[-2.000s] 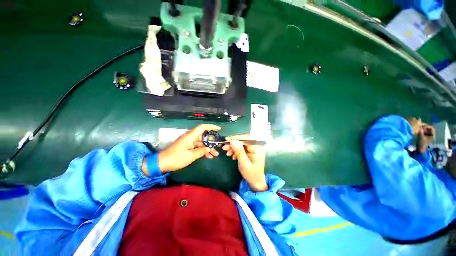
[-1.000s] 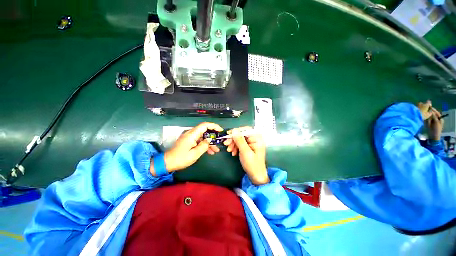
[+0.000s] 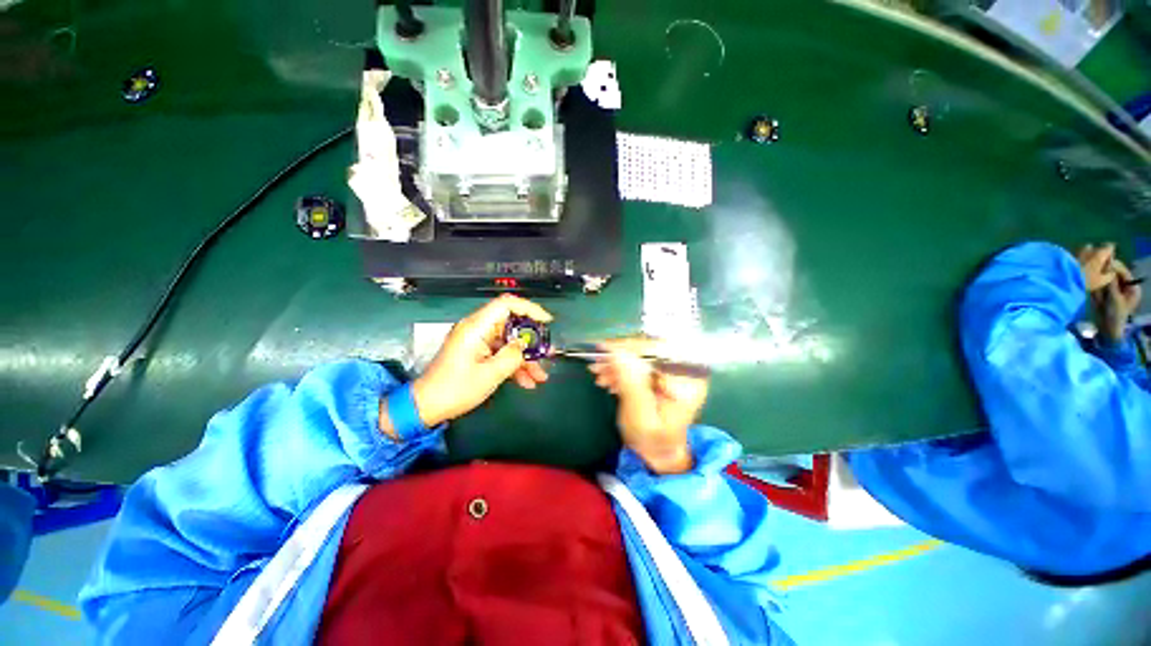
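Note:
My left hand (image 3: 470, 369), with a blue band on the wrist, holds a small round module (image 3: 526, 337) between thumb and fingers, in front of the black fixture (image 3: 486, 259). The module has a black rim and a yellowish centre. My right hand (image 3: 650, 394) holds thin tweezers (image 3: 675, 367), which point left. Their tip is at or close to the module's right edge; whether it touches cannot be told. The fixture has a small red light on its front, and a pale green pressing plate (image 3: 487, 70) with a clear block above its base.
More round modules lie left (image 3: 319, 217), far left (image 3: 141, 85) and right (image 3: 762, 129). A dotted sheet (image 3: 665, 170) and label strip (image 3: 663, 288) lie right of the fixture. A black cable (image 3: 208, 240) runs left. Another person's blue sleeve (image 3: 1054, 379) is at the right.
My right hand has moved slightly right, away from the left hand, and more of the tweezers shows. The module's face shows more fully. The bench view has shifted slightly.

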